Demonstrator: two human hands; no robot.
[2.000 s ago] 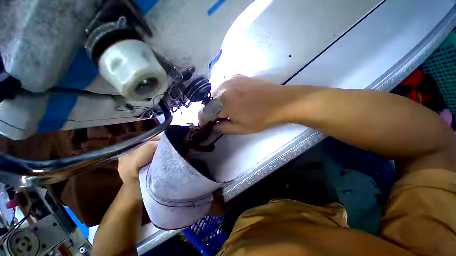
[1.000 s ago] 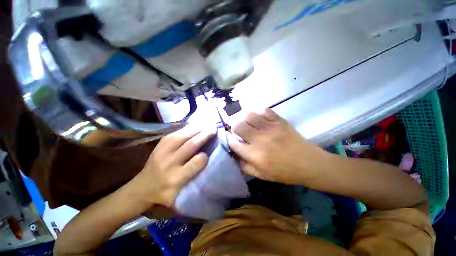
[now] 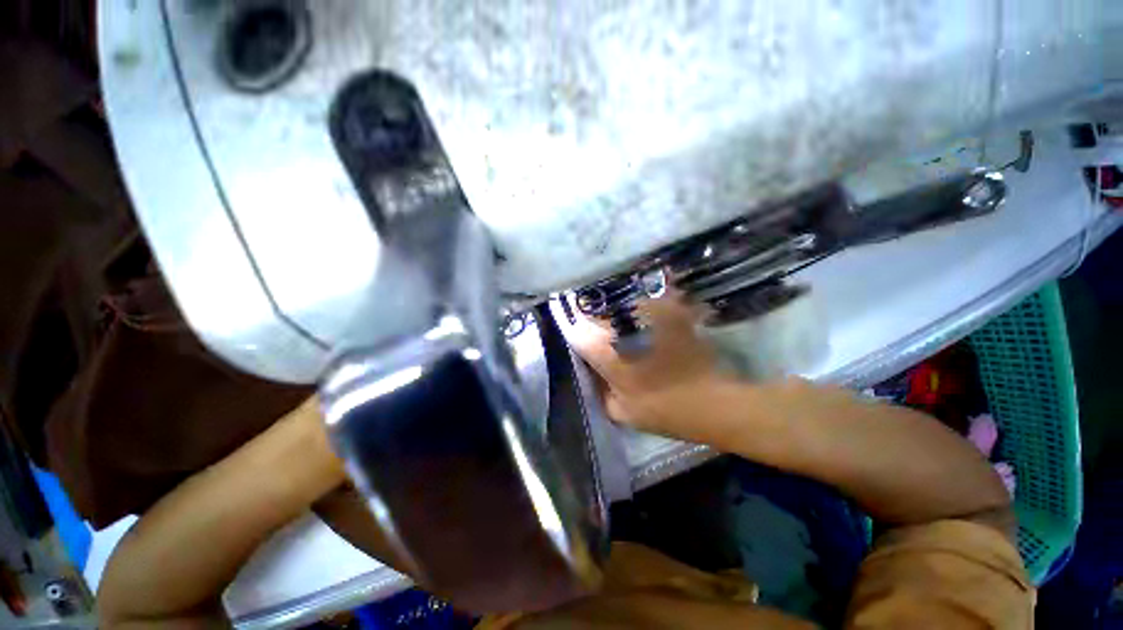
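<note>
The white machine head (image 3: 690, 111) fills the upper view, with its shiny curved metal guard (image 3: 450, 443) looming large in front of the work. My right hand (image 3: 653, 363) is beside the needle area, partly blurred and partly behind machine parts; its fingertips are near the cloth. A pale grey and dark strip of the garment piece (image 3: 579, 431) hangs between the guard and my right hand. My left hand is hidden behind the guard and head; only the left forearm shows. Whether either hand grips the cloth cannot be told.
Brown garments (image 3: 148, 406) lie in a heap at the left. A green mesh basket (image 3: 1047, 431) with red and pink scraps is at the right, beyond the pale table edge (image 3: 911, 338). Part of a blue basket (image 3: 413, 609) shows below the table.
The view has moved in closer over the machine head, and the guard now covers my left hand. The pale cloth, spread out before, now shows as a narrow strip.
</note>
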